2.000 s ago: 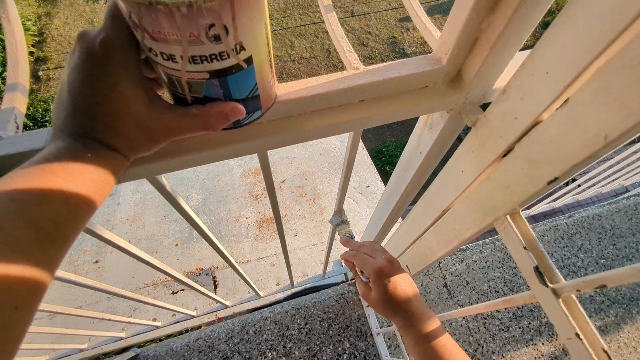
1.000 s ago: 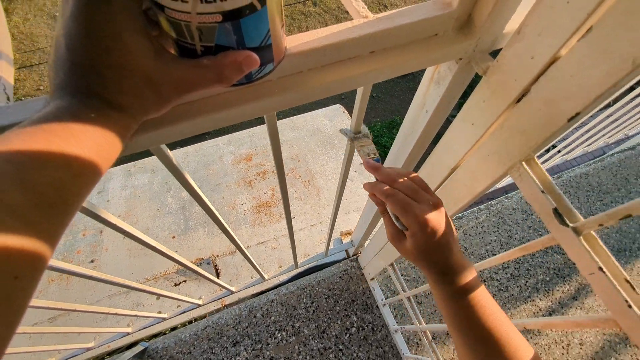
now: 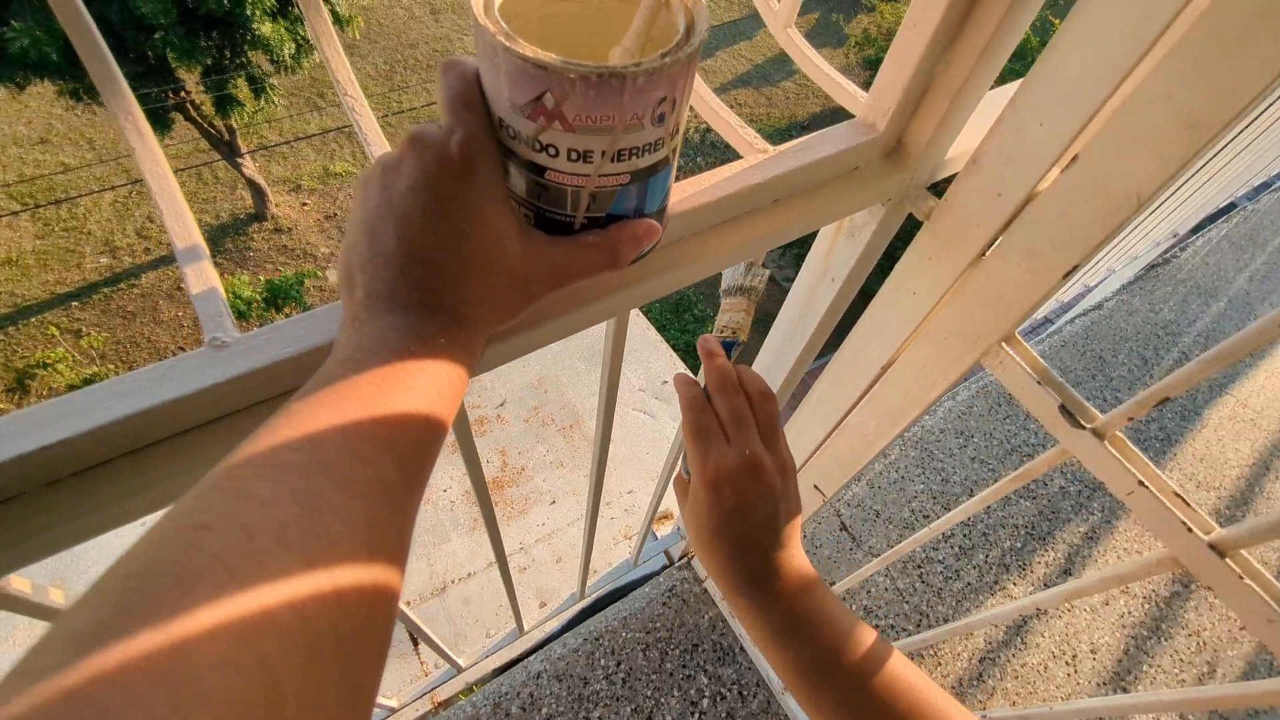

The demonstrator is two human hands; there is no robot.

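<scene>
At the top centre, my left hand point(image 3: 440, 220) grips a paint can point(image 3: 590, 130) with drips down its printed side, and the can rests on the top rail point(image 3: 800, 170) of a cream metal railing. Pale paint and a light-coloured stick show inside its open mouth. Below and to the right, my right hand point(image 3: 740, 450) is closed around the handle of a paintbrush point(image 3: 738, 305), its paint-coated bristles pointing up just under the rail. The brush is beside a railing upright near the corner post point(image 3: 835, 290). Whether the bristles touch metal cannot be told.
Thin vertical bars point(image 3: 604, 450) run down to a bottom rail above a speckled terrazzo floor point(image 3: 610, 660). A barred metal gate or panel point(image 3: 1130, 480) stands at the right. Beyond the railing lie a concrete slab point(image 3: 540, 450), grass and a tree point(image 3: 220, 130).
My right hand has raised the brush from lower on a thin bar to just under the top rail. The left hand still holds the can on the rail. The view has shifted.
</scene>
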